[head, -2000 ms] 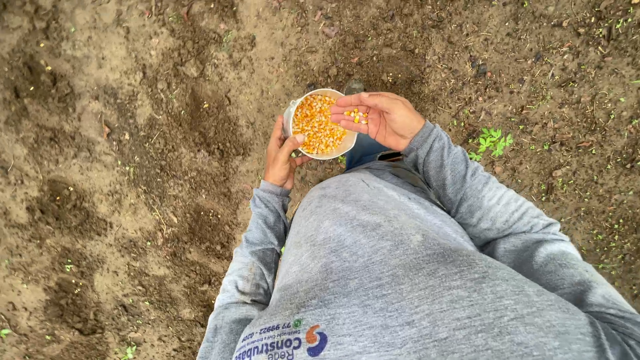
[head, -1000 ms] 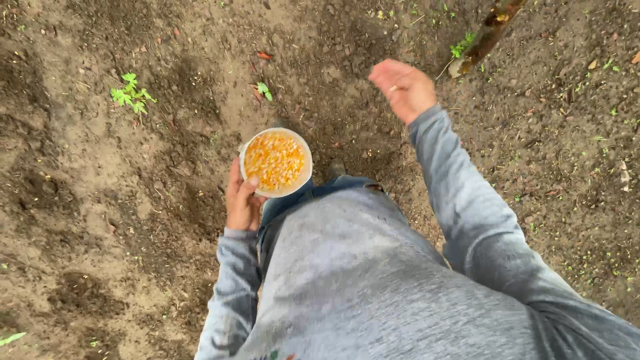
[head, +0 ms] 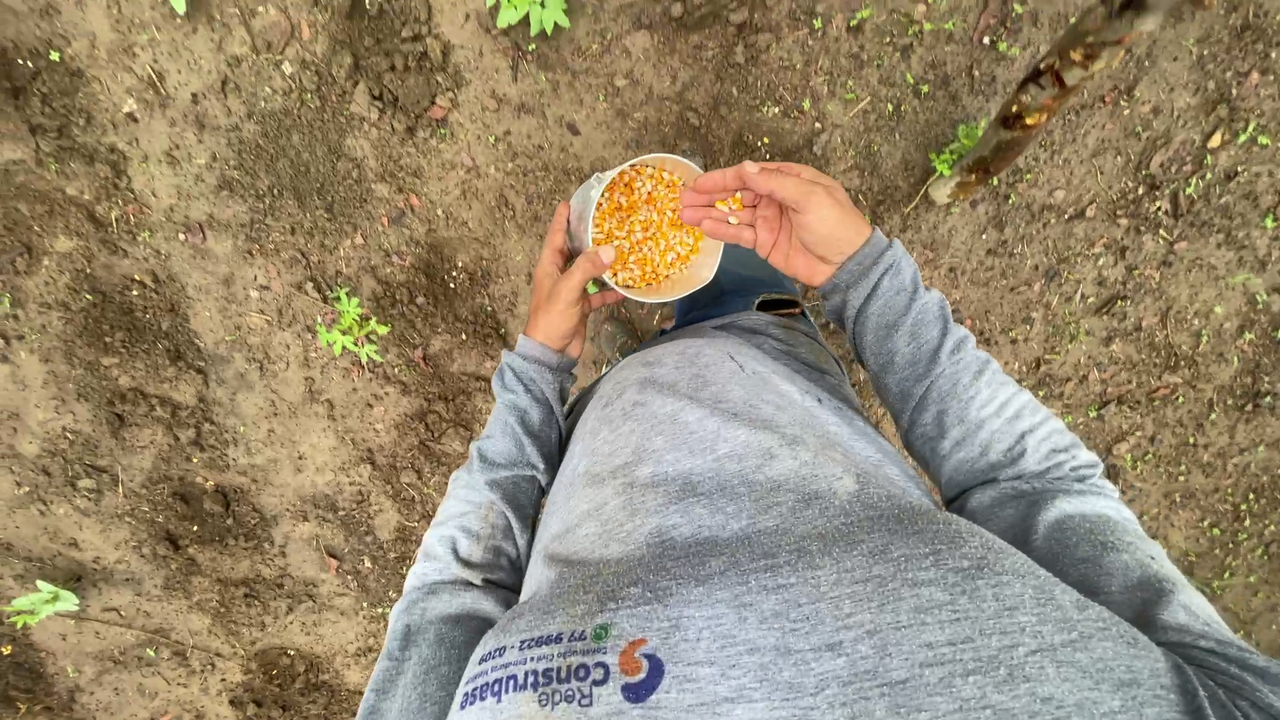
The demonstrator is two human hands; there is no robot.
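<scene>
My left hand [head: 568, 290] grips the left side of a round metal pot [head: 583, 215], its thumb over the rim. Yellow and whitish corn kernels [head: 648, 228] fill much of the pot. At the pot's right rim, my right hand [head: 785, 215] is turned palm up, with a few loose kernels [head: 731, 203] lying on its slightly curled fingers. The fingertips of that hand overlap the edge of the pot. Both hands are in front of my body, in grey long sleeves.
Bare brown soil [head: 250, 400] with dents and clods surrounds me. A small green plant [head: 351, 327] grows to the left, another plant [head: 532, 12] at the top. A tree trunk or wooden post [head: 1040, 100] stands at the upper right, leafy weeds [head: 957, 148] by its base.
A second ago my right hand was out to the right, away from the pot; now it is back at the rim with kernels on it. My left hand still holds the pot. The ground in view has shifted.
</scene>
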